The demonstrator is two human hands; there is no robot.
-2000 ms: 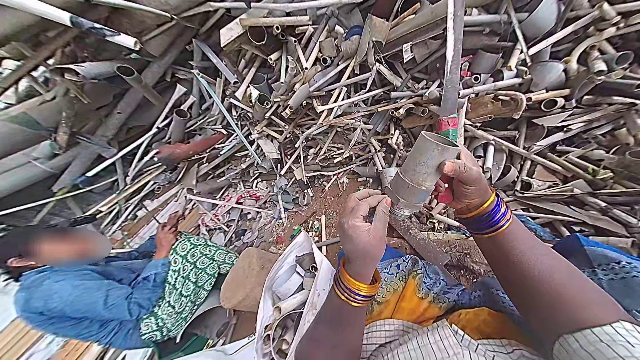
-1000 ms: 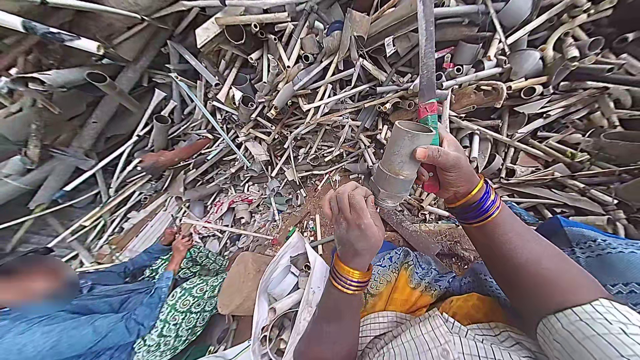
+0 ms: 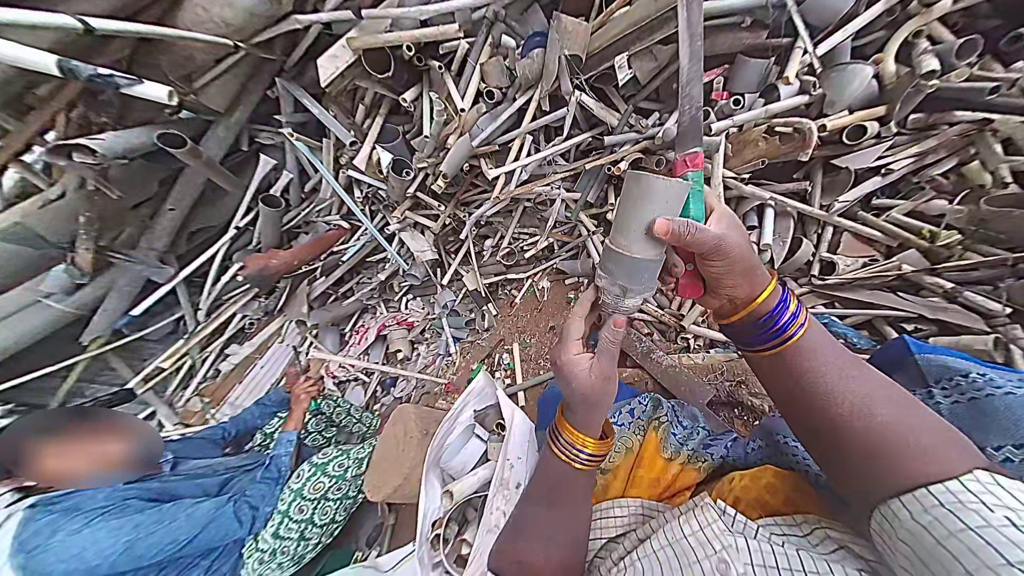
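A grey plastic pipe piece, wide at its top and narrower at its lower end, is tilted between my two hands. My right hand grips its side with the thumb and also holds a long flat blade, whose handle is wrapped in red and green tape. The blade points up and away from me. My left hand has thumb and fingers around the narrow, ridged lower end of the piece.
A large heap of scrap plastic pipes spreads ahead and to both sides. An open white sack with pipe pieces stands near my left forearm. A person in a blue shirt sits at the lower left. A flat brown slab lies between us.
My left hand, curled below the pipe piece a second ago, is now at its lower end with thumb and fingers. My right hand keeps hold of the piece and the blade.
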